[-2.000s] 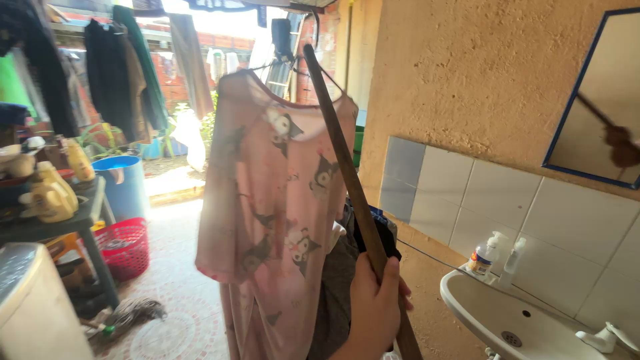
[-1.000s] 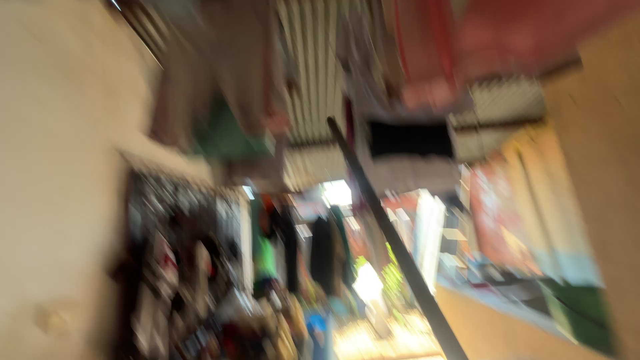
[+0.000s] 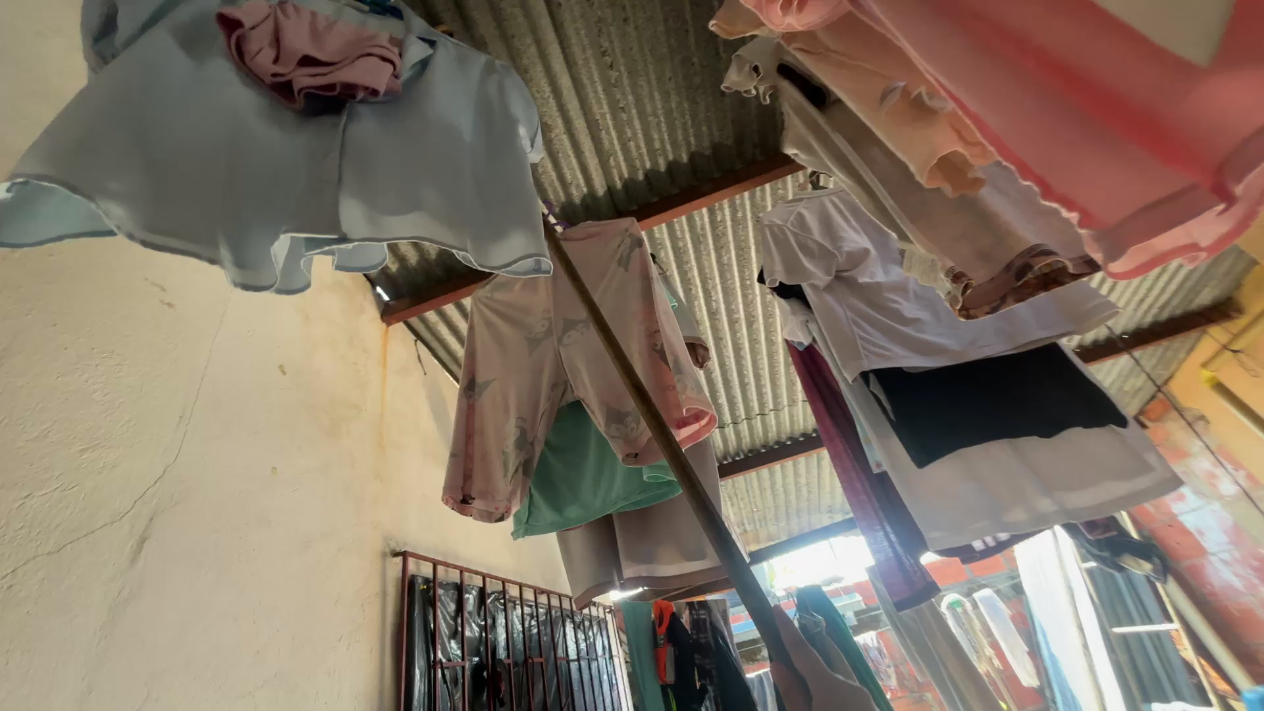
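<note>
At the bottom edge, my right hand point(image 3: 825, 667) grips a long wooden pole point(image 3: 647, 405), its fingers partly cut off by the frame. The pole slants up and left, and its top end lies beside the waist of pink printed trousers point(image 3: 513, 395) hanging under the roof. Whether it touches them I cannot tell. Behind the trousers hang a green garment point(image 3: 592, 474) and a greyish one point(image 3: 642, 553). A grey-blue garment point(image 3: 425, 168) hangs at upper left, with a bunched pink cloth point(image 3: 316, 49) against it. My left hand is out of view.
On the right hang a white T-shirt point(image 3: 869, 286), a black cloth point(image 3: 1007, 400) and a pink garment point(image 3: 1076, 118). Above are a corrugated roof point(image 3: 642, 109) and a reddish beam point(image 3: 721, 193). A barred window point(image 3: 513, 632) is set low in the plastered wall point(image 3: 197, 444).
The view has swung up from the washbasin to the roof. Two seconds ago a pink printed shirt on a hanger hung beside the pole; now the pole points up among the hanging clothes.
</note>
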